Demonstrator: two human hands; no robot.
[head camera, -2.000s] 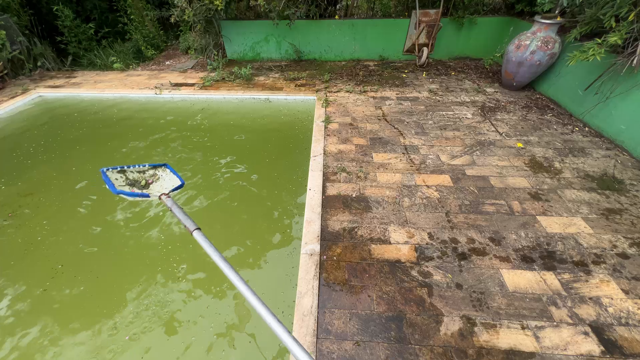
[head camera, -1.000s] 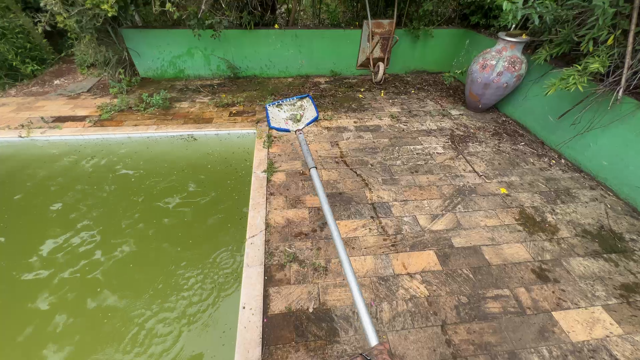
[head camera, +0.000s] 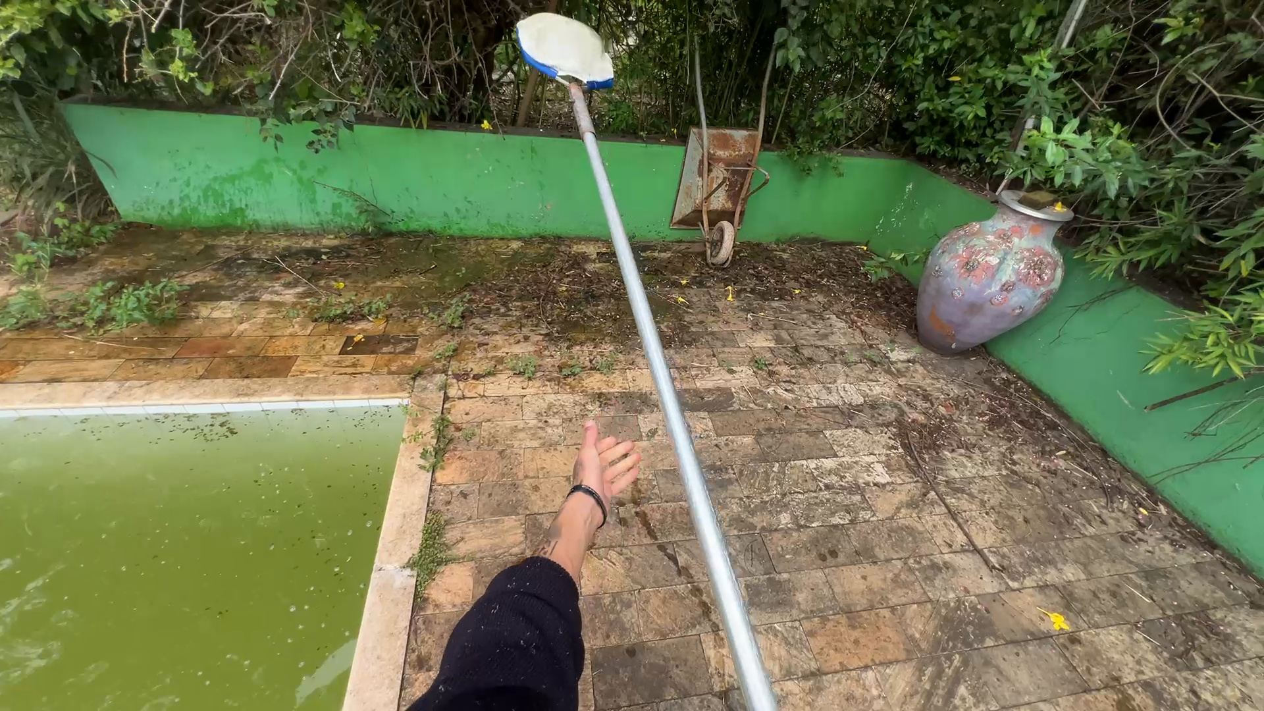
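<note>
My left hand (head camera: 607, 464) reaches forward over the stone paving with its fingers apart, a dark band at its wrist and a dark knitted sleeve behind. It holds nothing and is just left of the metal pole (head camera: 657, 365), not touching it. The pole rises from the bottom edge to a leaf skimmer net (head camera: 568, 49) with a blue rim, which appears raised in front of the bushes, its pale mesh showing. The lower end of the pole is out of view, and so is my right hand.
At the left is a pool of green water (head camera: 188, 553), edged by a stone coping (head camera: 395, 573). A rusty wheelbarrow (head camera: 726, 178) leans on the green wall (head camera: 395, 183). A large painted urn (head camera: 992, 276) leans at the right wall. Weeds (head camera: 123, 304) and debris lie on the paving.
The skimmer net has moved from over the pool to above the paving and then up in front of the bushes. My left hand has come into view. The view has turned right.
</note>
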